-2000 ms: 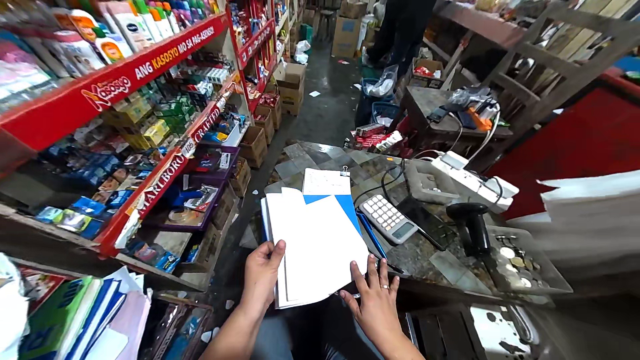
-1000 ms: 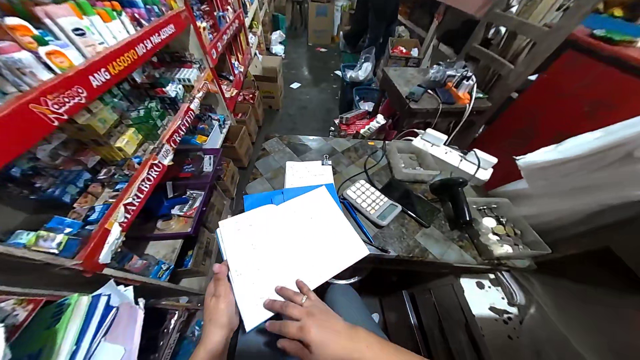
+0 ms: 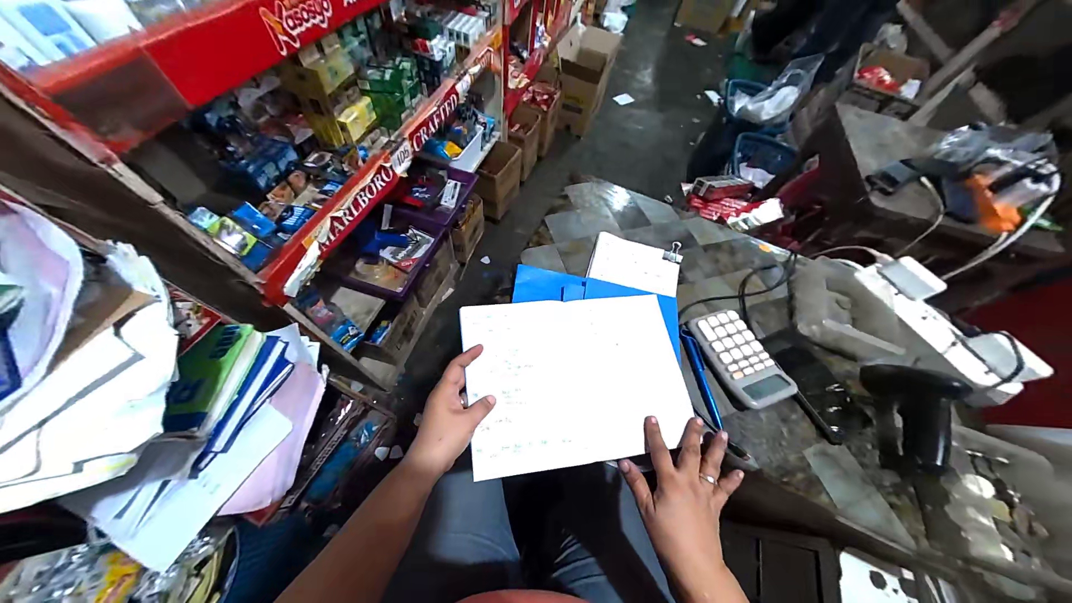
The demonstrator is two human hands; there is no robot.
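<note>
White sheets of paper (image 3: 578, 377) with faint writing lie over a blue folder (image 3: 536, 285) at the near edge of the tiled table. My left hand (image 3: 444, 419) grips their left edge, thumb on top. My right hand (image 3: 682, 486) has its fingers spread, the tips touching the lower right corner of the sheets; a ring is on one finger. Beyond the folder is a small stack of notes (image 3: 634, 263) with a binder clip (image 3: 672, 252). A blue pen (image 3: 702, 377) and a white calculator (image 3: 741, 358) lie to the right of the sheets.
Right of the calculator are a dark phone (image 3: 808, 389), a black scanner-like device (image 3: 917, 419), a white power strip (image 3: 930, 318) with cables and a tray of coins (image 3: 997, 502). Stocked red shelves (image 3: 360, 201) stand at left, above piled notebooks and papers (image 3: 226, 402). Cardboard boxes (image 3: 586, 79) line the aisle.
The sheets, tilted one second ago, now lie straighter. My right hand has moved from the middle of their lower part to the lower right corner.
</note>
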